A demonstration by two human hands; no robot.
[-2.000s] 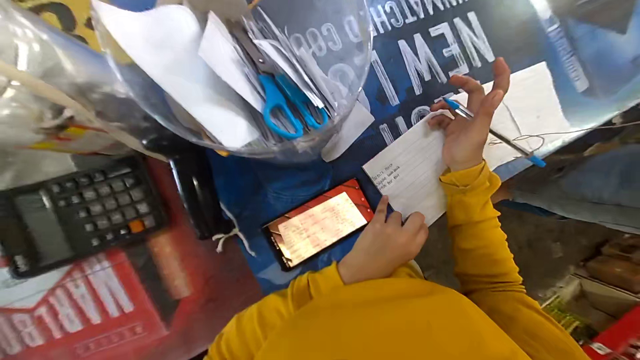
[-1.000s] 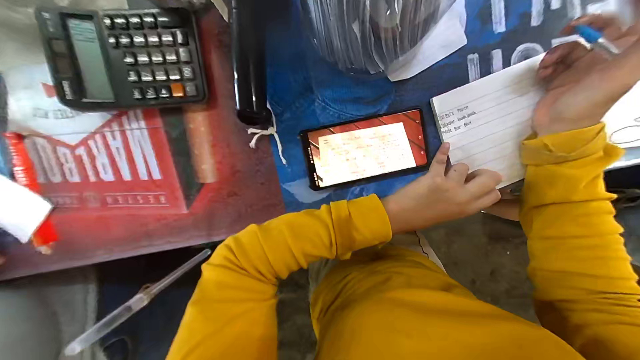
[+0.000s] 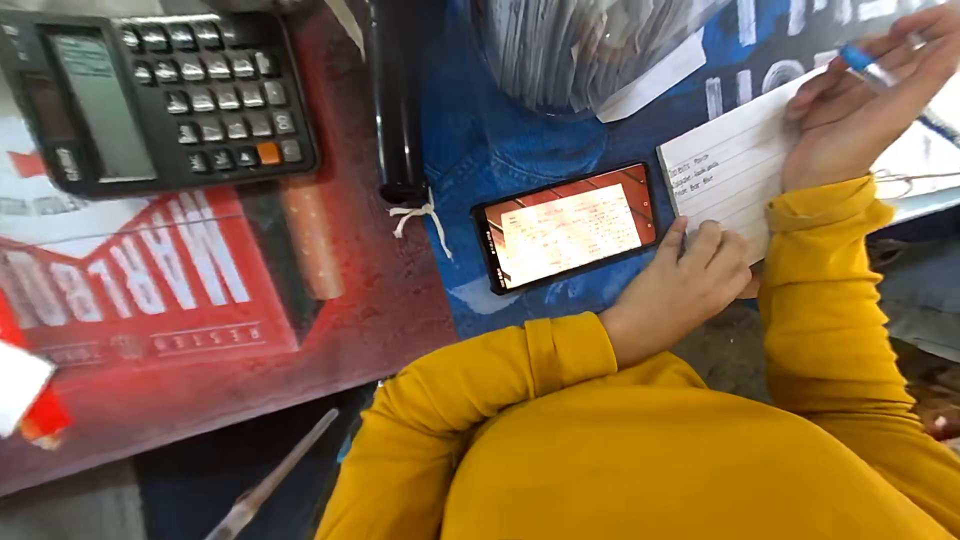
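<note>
My left hand (image 3: 679, 289) lies on the lower left corner of a lined paper pad (image 3: 739, 150) that bears a few handwritten lines. It presses the pad with its fingers and grips nothing else that I can see. At the upper right, my right hand (image 3: 870, 105) holds a blue and clear pen (image 3: 862, 60) between its fingers, with the wrist by the pad's right side. A smartphone (image 3: 570, 225) with its screen lit, showing a picture of a written sheet, lies just left of the pad. Its right end is close to my left hand.
A black calculator (image 3: 157, 97) sits at the upper left, with a dark tube-like object (image 3: 396, 105) and a white string (image 3: 424, 217) beside it. A clear plastic container (image 3: 555, 52) of papers stands behind the phone. The table's edge (image 3: 225, 420) runs below.
The view has swung a lot since two seconds ago. My right hand has turned with the pen and now rests lower against the pad's right side. My left hand remains at the pad's corner.
</note>
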